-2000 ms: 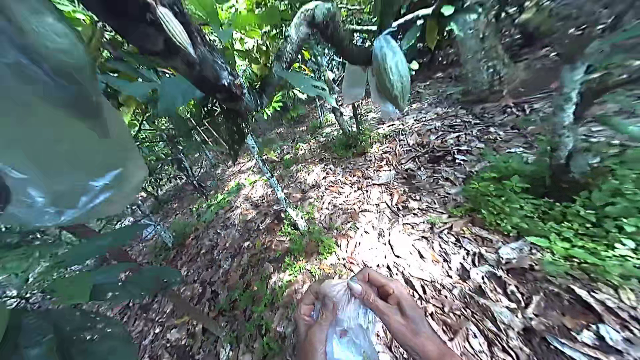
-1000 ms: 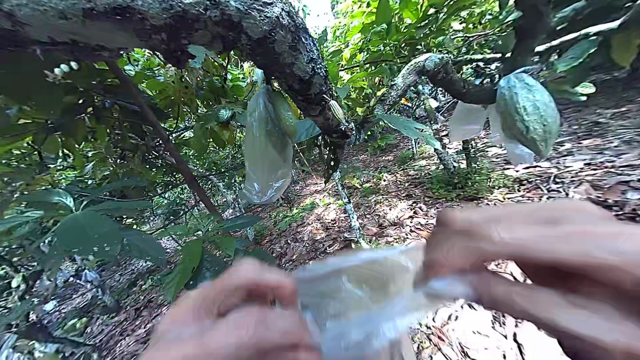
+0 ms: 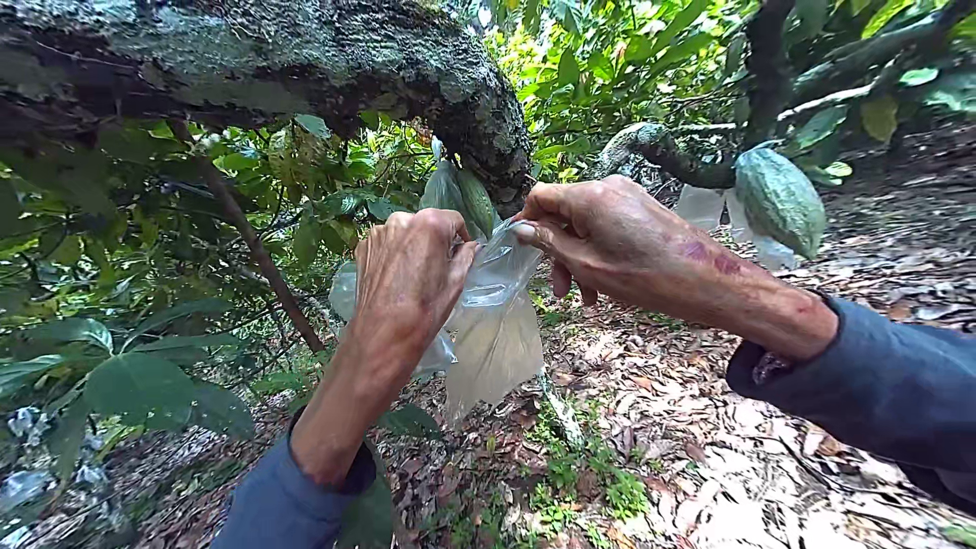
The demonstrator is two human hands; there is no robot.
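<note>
A clear plastic bag (image 3: 494,343) hangs in front of me, its upper edge pinched between both hands. My left hand (image 3: 412,274) grips the left side of the edge with thumb and fingers. My right hand (image 3: 595,236) pinches the right side between thumb and forefinger. Just behind and above the bag, a small green cacao pod (image 3: 476,202) hangs beneath the thick branch. Beside it is a bagged pod (image 3: 444,191), its plastic gathered at the top; my left hand hides its lower part.
A thick lichen-covered cacao branch (image 3: 305,69) crosses the upper left. A large green cacao pod (image 3: 779,200) hangs at the right beside pale plastic bags (image 3: 700,207). A thin brown stem (image 3: 252,244) slants at the left, near broad leaves (image 3: 141,387). Leaf litter covers the ground.
Both hands have risen from low in the view to just before the small pod under the branch, bringing the plastic bag with them. The view has moved nearer to the branch.
</note>
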